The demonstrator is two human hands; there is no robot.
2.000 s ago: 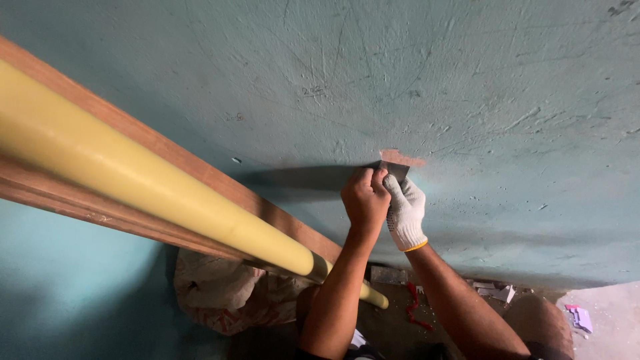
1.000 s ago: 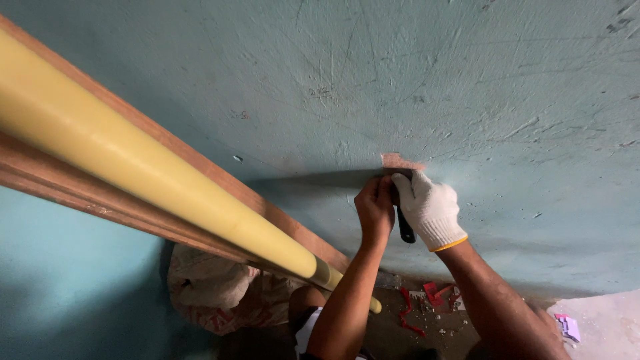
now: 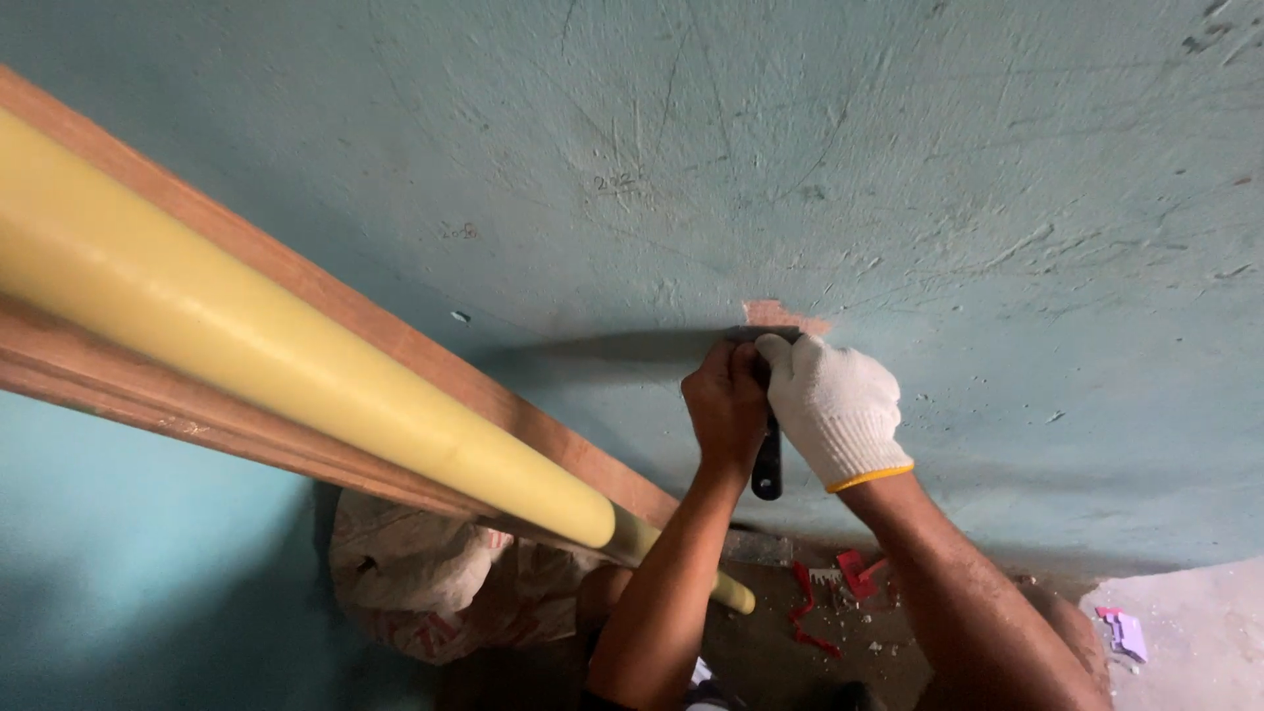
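My right hand (image 3: 834, 410), in a white knit glove with a yellow cuff edge, grips a scraper with a black handle (image 3: 767, 464). My bare left hand (image 3: 726, 400) is closed on the same tool from the left side, close to its blade. The thin dark blade (image 3: 762, 333) lies against the blue-green painted wall (image 3: 592, 247), at the lower edge of a bared pinkish patch (image 3: 785, 316). The fingers hide most of the upper handle, whose holed end points down.
A yellow pipe (image 3: 296, 336) runs diagonally along brown wooden boards (image 3: 415, 346) at the left. Below them sits a pale sack (image 3: 415, 573). Red plastic pieces (image 3: 857, 575) and white crumbs litter the floor. A purple object (image 3: 1126, 635) lies at the lower right.
Two seconds ago the blade's face showed more and the handle was hidden; now the black handle hangs below my hands. My gloved hand has turned and shifted rightward relative to my left hand.
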